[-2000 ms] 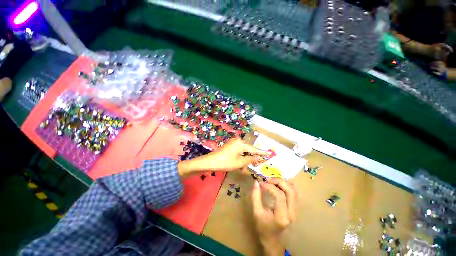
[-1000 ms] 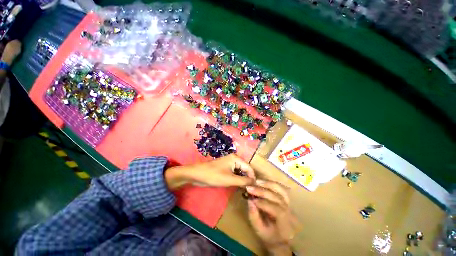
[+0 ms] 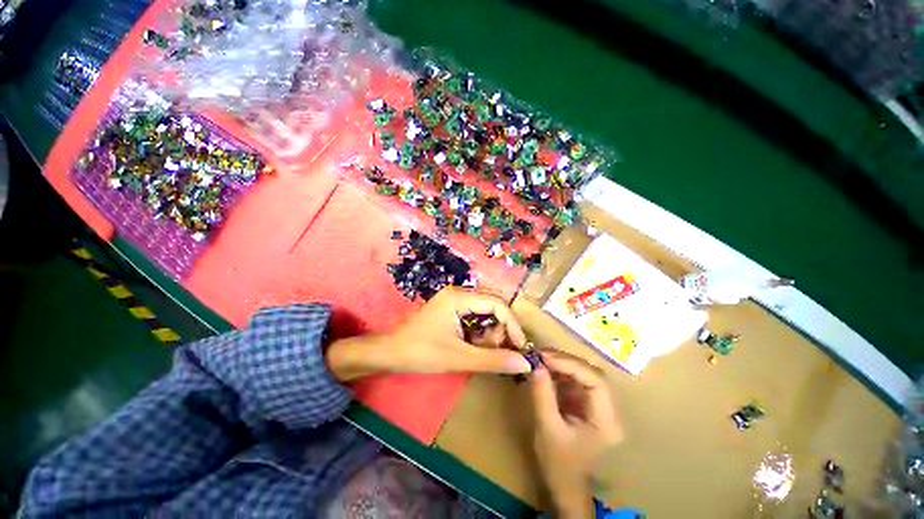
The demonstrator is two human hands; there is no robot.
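Note:
My left hand [image 3: 436, 340] is at the seam of the red mat and brown board, its fingertips pinching a small dark module [image 3: 529, 357]. More small modules [image 3: 478, 324] sit in its curled fingers. My right hand [image 3: 578, 416] meets it from the right, thumb and finger on the same small module. Fingertips hide most of the piece. A pile of black square pieces [image 3: 431, 266] lies on the red mat just behind my left hand. Green circuit-board modules [image 3: 476, 152] lie heaped behind that pile.
A white box [image 3: 618, 304] with red label and a white bottle [image 3: 735, 288] lie behind my right hand. A purple tray [image 3: 182, 253] of modules is left, clear plastic trays [image 3: 294, 71] upper left. Loose modules [image 3: 748, 416] lie on the brown board [image 3: 669, 456].
My hands moved from the white box towards the mat's edge and came together. Since the last earlier frame, the fingertips have closed together on a small piece. The view has shifted.

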